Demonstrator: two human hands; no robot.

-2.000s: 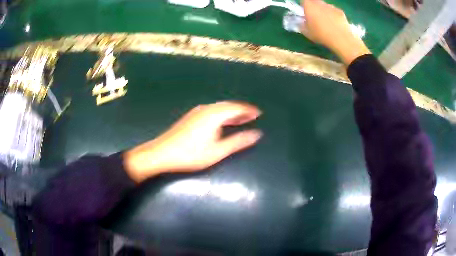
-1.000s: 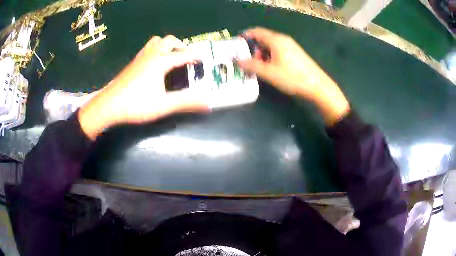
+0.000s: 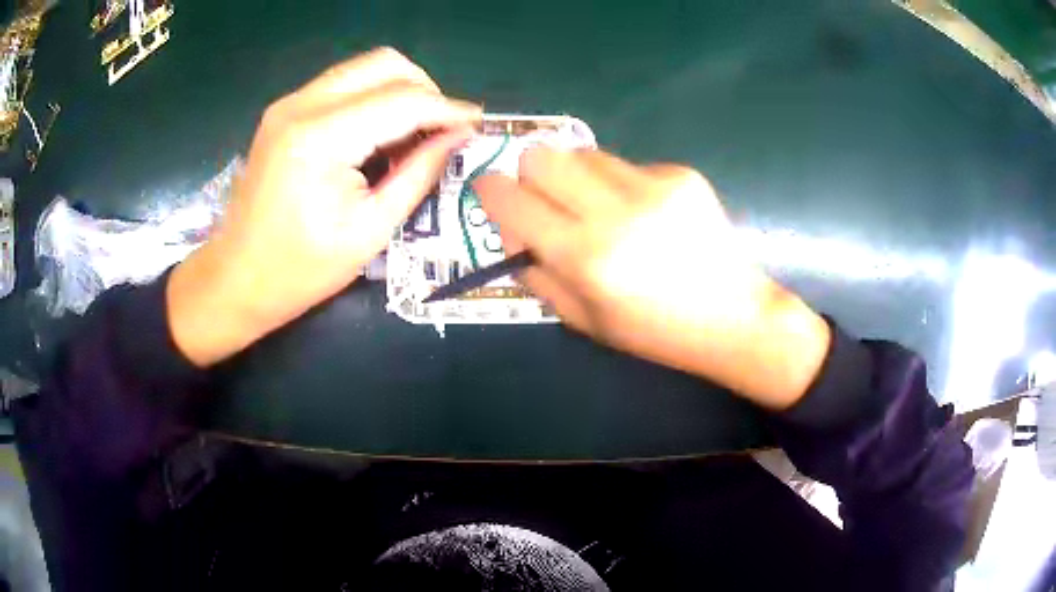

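The white open socket housing (image 3: 419, 303) lies on the dark-green bench in front of me, its inside showing. A green wire (image 3: 469, 220) curves across its middle, and brass strips run along its far and near edges. My left hand (image 3: 336, 185) is over its left side, thumb and fingertips together at the far left part; whether they pinch something is hidden. My right hand (image 3: 625, 243) covers its right side and holds dark tweezers (image 3: 481, 278), whose tip points to the near left corner. The right fingertips are inside the housing, blurred.
A clear plastic bag (image 3: 104, 249) lies at the left beside my left wrist. Loose brass contact strips (image 3: 137, 41) lie at the far left, with more at the left edge. A cream rail (image 3: 984, 46) shows at the far right. The bench's near edge (image 3: 486, 460) curves below.
The housing has gone from being held in my hands to lying on the bench, turned and nearer. The tweezers now show in my right hand. Both hands have moved over the housing.
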